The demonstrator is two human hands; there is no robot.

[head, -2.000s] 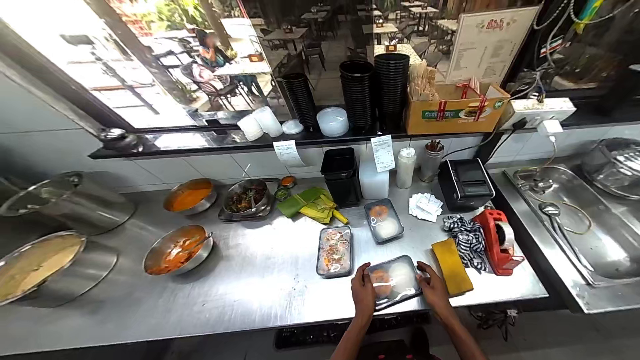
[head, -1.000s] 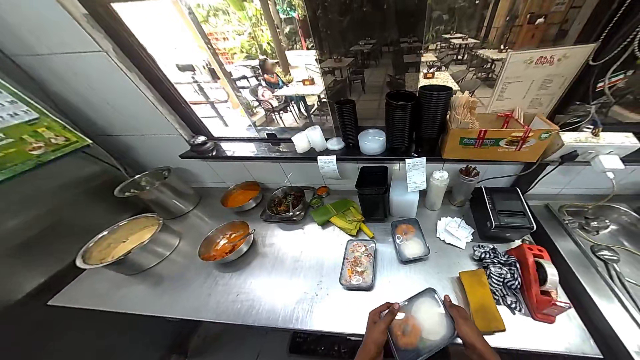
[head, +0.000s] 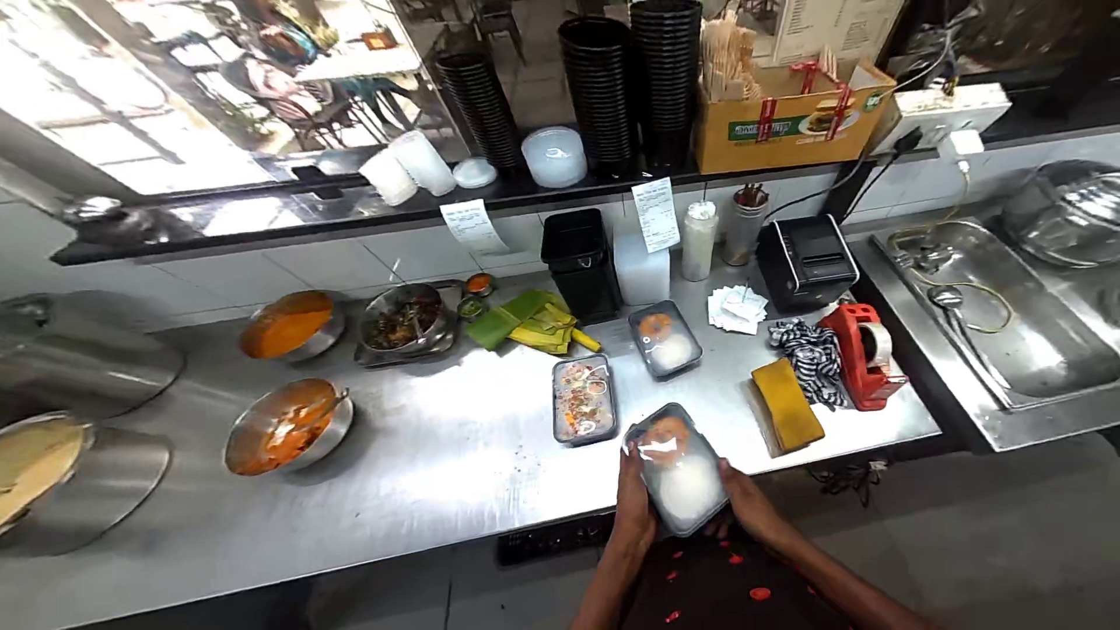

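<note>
Both my left hand point(head: 636, 494) and my right hand point(head: 744, 499) grip a lidded food container point(head: 678, 468), one at each side, at the counter's front edge. Through its clear lid show white rice and an orange-brown food. Behind it on the steel counter lies a similar packed container point(head: 665, 339). To its left is a container of mixed food with onion rings point(head: 584, 400). Folded banana leaves point(head: 529, 322) lie farther back. A yellow cloth or sponge-like block point(head: 787, 407) rests right of my hands.
Steel bowls of orange food point(head: 289, 429) and large pots point(head: 105, 481) stand left. A red tape dispenser point(head: 862, 359), striped cloth point(head: 809, 360) and black printer point(head: 807, 262) are right, beside a steel sink point(head: 1032, 341). Black tubs point(head: 597, 96) and a cardboard box point(head: 787, 122) line the ledge.
Both hands have drawn the held container from over the counter toward my body and turned it lengthwise. The view has shifted and tilted.
</note>
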